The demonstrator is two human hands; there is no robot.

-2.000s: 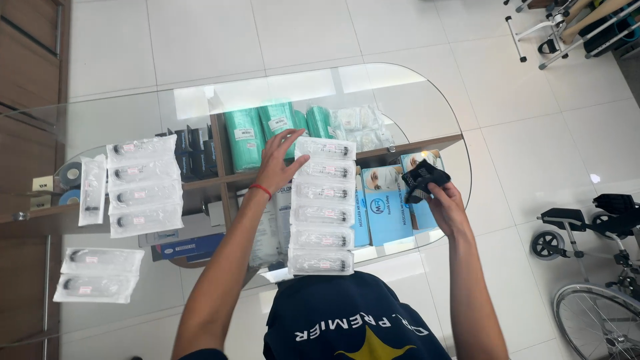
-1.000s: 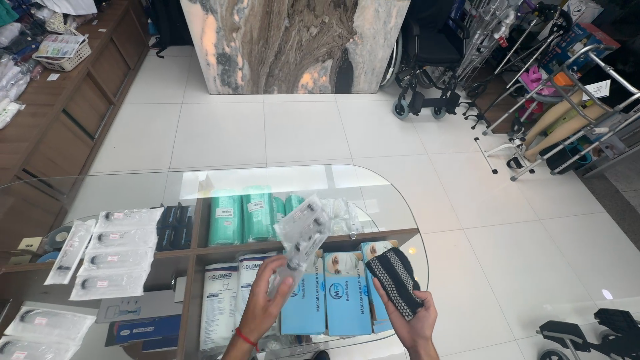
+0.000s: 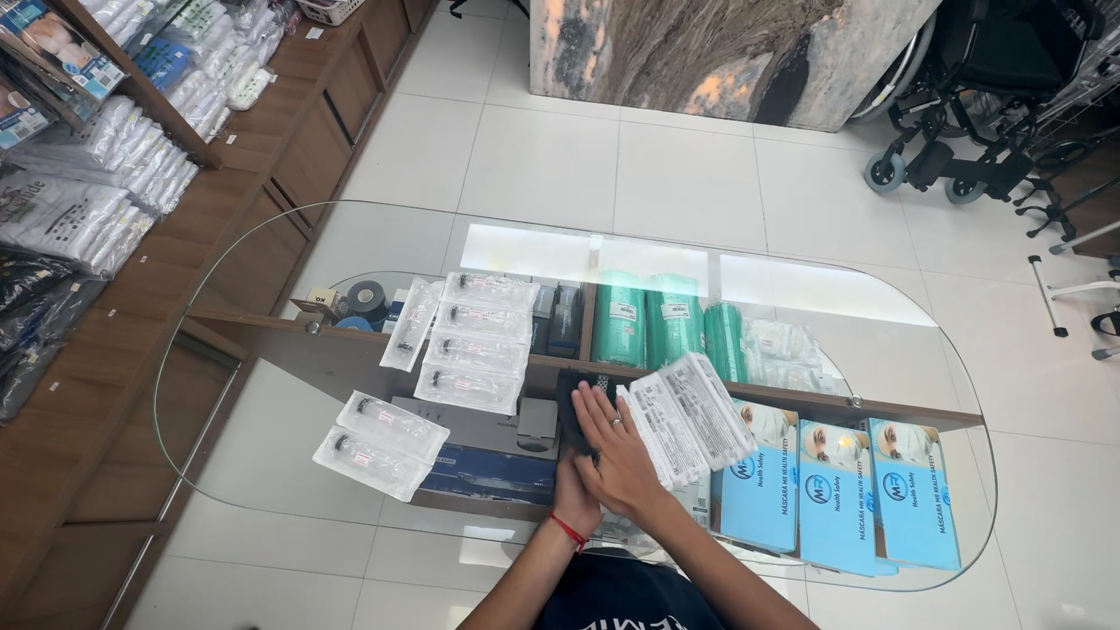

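A folded black fabric item (image 3: 573,407) with a patterned band lies on the glass tabletop. My right hand (image 3: 617,446), with a ring, rests flat over it, fingers extended. My left hand (image 3: 577,499), with a red cord bracelet, touches its lower end, partly covered by my right hand; its grip is hidden. Against my right fingers lies a strip of syringe packs (image 3: 687,420), printed paper side up. Further left are a joined strip of several packaged syringes (image 3: 479,341), a single packaged syringe (image 3: 413,324) slanting beside it, and a pair of packaged syringes (image 3: 381,444).
The oval glass tabletop (image 3: 289,490) covers shelf compartments with green packages (image 3: 674,324), blue mask boxes (image 3: 831,490), tape rolls (image 3: 366,299) and a dark blue box (image 3: 494,472). A wooden shelf unit (image 3: 262,175) stands left, a stone-patterned block (image 3: 700,52) ahead, a wheelchair (image 3: 962,114) at upper right.
My left hand has let go of the syringe packs, which now lie on the glass. The black item has moved from the right side to between my hands and lies folded. The view has shifted left.
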